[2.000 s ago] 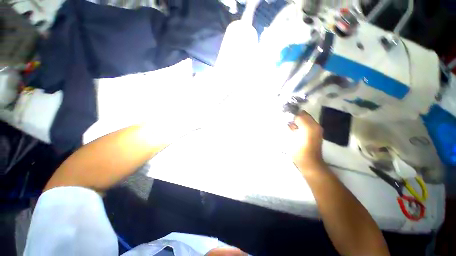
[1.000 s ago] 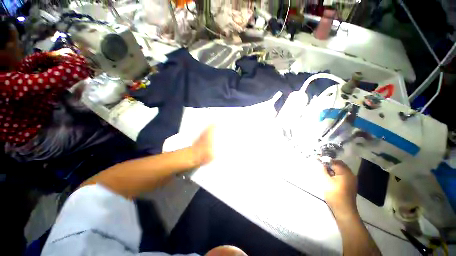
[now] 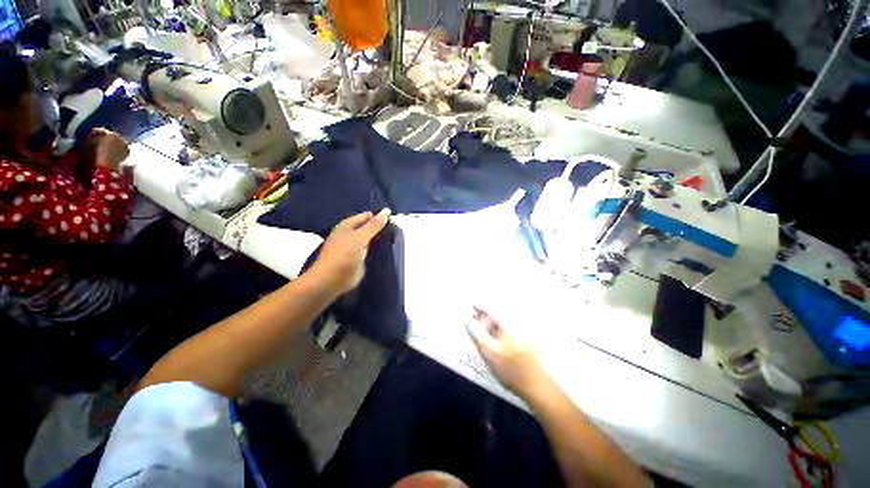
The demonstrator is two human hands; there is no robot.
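A dark navy garment piece (image 3: 380,286) hangs over the table's front edge, left of the glare. My left hand (image 3: 351,250) pinches its upper edge between thumb and fingers. My right hand (image 3: 501,345) is low over the glaring table near the front edge, away from the needle; its fingertips are washed out, so its grip cannot be told. The presser foot and needle (image 3: 608,267) are at the left end of the white and blue machine head (image 3: 701,224). More navy cloth (image 3: 429,176) lies spread behind.
Scissors with red and yellow handles (image 3: 797,440) lie at the right. A black flat rectangle (image 3: 678,316) is below the machine arm. A person in red polka dots (image 3: 57,229) sits at left by another machine (image 3: 229,114). A pink cone (image 3: 585,86) stands behind.
My right hand has moved left and toward me, away from the needle. My left hand has moved up and now grips navy cloth, which hangs over the front edge. The view has shifted slightly.
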